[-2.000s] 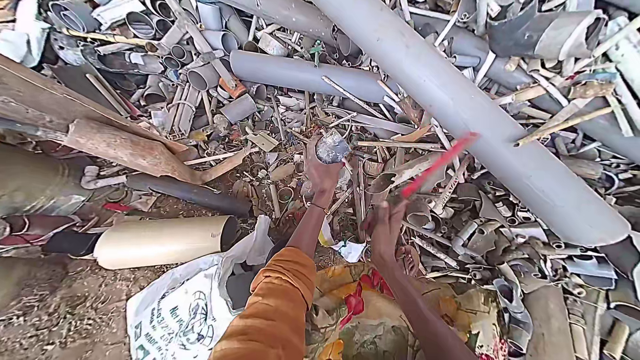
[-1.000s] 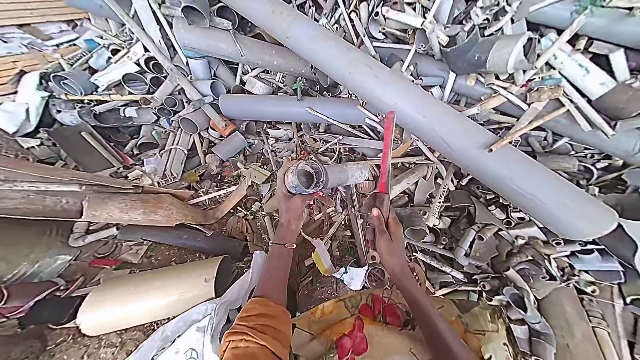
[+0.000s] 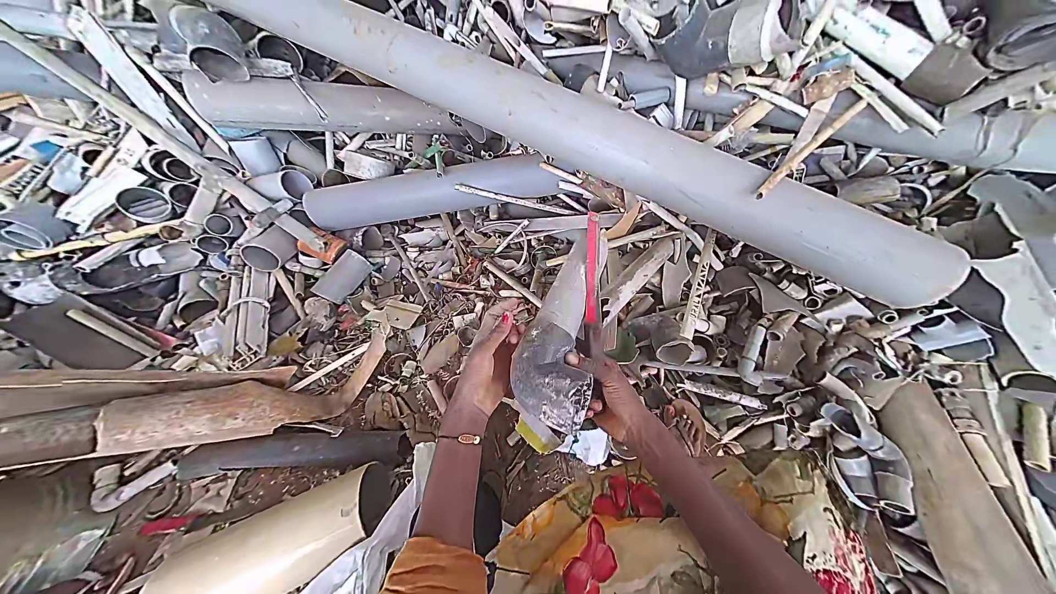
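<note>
A grey plastic pipe elbow [image 3: 551, 375], dirty and with a paler straight end pointing up, stands between my two hands. My right hand [image 3: 615, 396] grips a long, flat red tool [image 3: 592, 268] that points away from me; its thumb and fingers also lie against the elbow's right side. Close along the elbow's left side is my left hand [image 3: 487, 367], its fingers bent; whether they hold the elbow cannot be told. The tool's lower end is hidden by my right hand.
Broken pipes and fittings cover the ground. A long grey pipe [image 3: 627, 153] crosses beyond my hands, with a shorter grey pipe [image 3: 429, 194] beneath it. At lower left lie a cream pipe [image 3: 272, 536] and a brown, split pipe [image 3: 206, 417]. Patterned cloth [image 3: 544, 528] is close below.
The elbow has turned from lying sideways, its round mouth toward me, to pointing its straight end away. My right hand has come against it, the red tool still in its grip.
</note>
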